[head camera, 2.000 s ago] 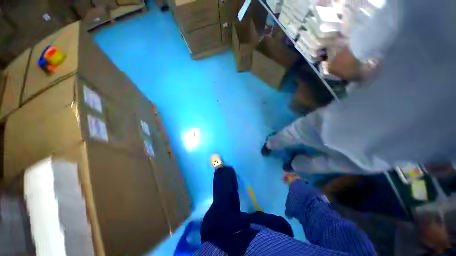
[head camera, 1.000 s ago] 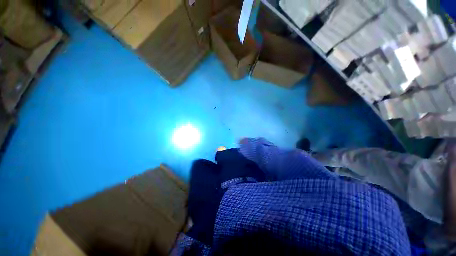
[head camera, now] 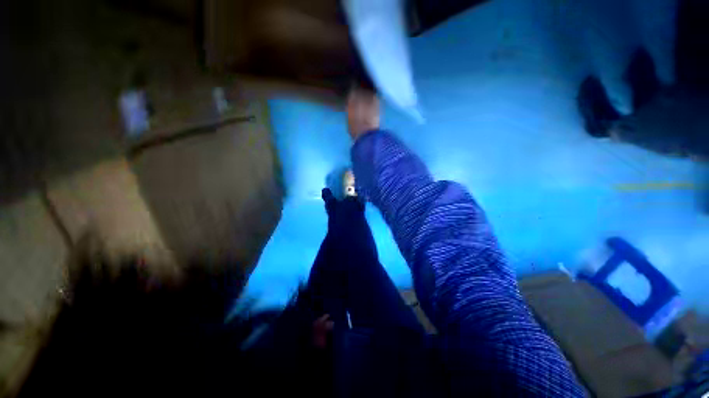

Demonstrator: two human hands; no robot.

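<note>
My right hand [head camera: 363, 113] is small and blurred at the end of a blue checked sleeve, reaching forward at upper centre. It is at the lower edge of a dark brown carton [head camera: 280, 47]; whether its fingers grip the carton is not clear. A pale, pointed strip [head camera: 382, 58] lies across the view beside the hand; what it belongs to is unclear. A small skin-toned patch [head camera: 321, 330] low in the middle may be part of my left hand, mostly lost in shadow.
Large brown cartons [head camera: 210, 190] stand close on the left. A blue stool [head camera: 633, 284] and another brown carton [head camera: 587, 334] are at lower right. Another person's dark shoes [head camera: 598, 105] are at upper right on the blue floor. My dark-trousered legs are below centre.
The view has swung away from the bench with white stacks. My right arm now reaches further forward, to a carton. The blue stool and large cartons on the left have come into view.
</note>
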